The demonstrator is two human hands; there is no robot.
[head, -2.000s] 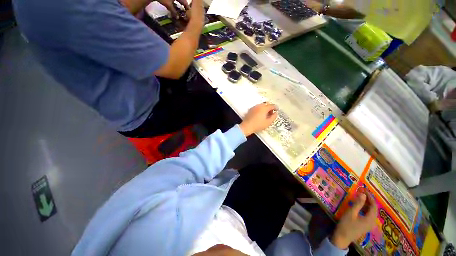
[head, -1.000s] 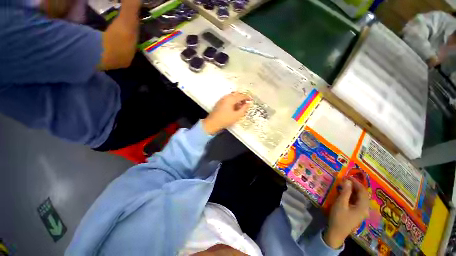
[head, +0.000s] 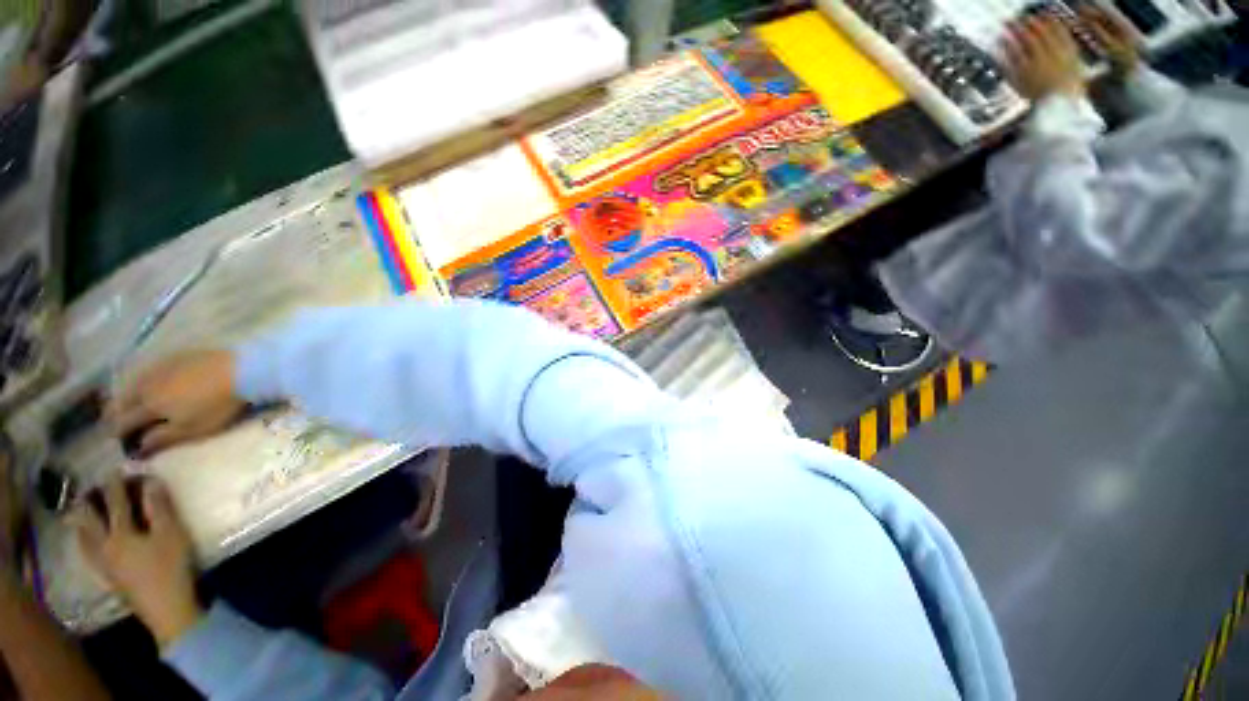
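My right hand (head: 181, 397) reaches across the worn grey-white bench cover (head: 295, 267) at the left. Its fingers point down over dark watch units (head: 141, 438), partly hidden under them. My left hand (head: 141, 551) is just in front of it, fingers somewhat spread, with something dark by the fingertips. Blur hides whether either hand grips a unit. Another dark watch unit (head: 55, 488) lies beyond my left fingertips. A flat dark block (head: 76, 416) lies left of my right hand.
A pale-blue stick (head: 171, 297) lies on the cover. The colourful printed sheet (head: 760, 192) continues right, with a white tray (head: 466, 82) behind it. Another person's hands (head: 1048, 55) are at a tray of watches (head: 945, 69). A neighbour's arm (head: 39, 644) is at lower left.
The view has swung, so the bench's left part is now at the left edge. My right hand has left the printed sheet; both hands are now together by the watch units.
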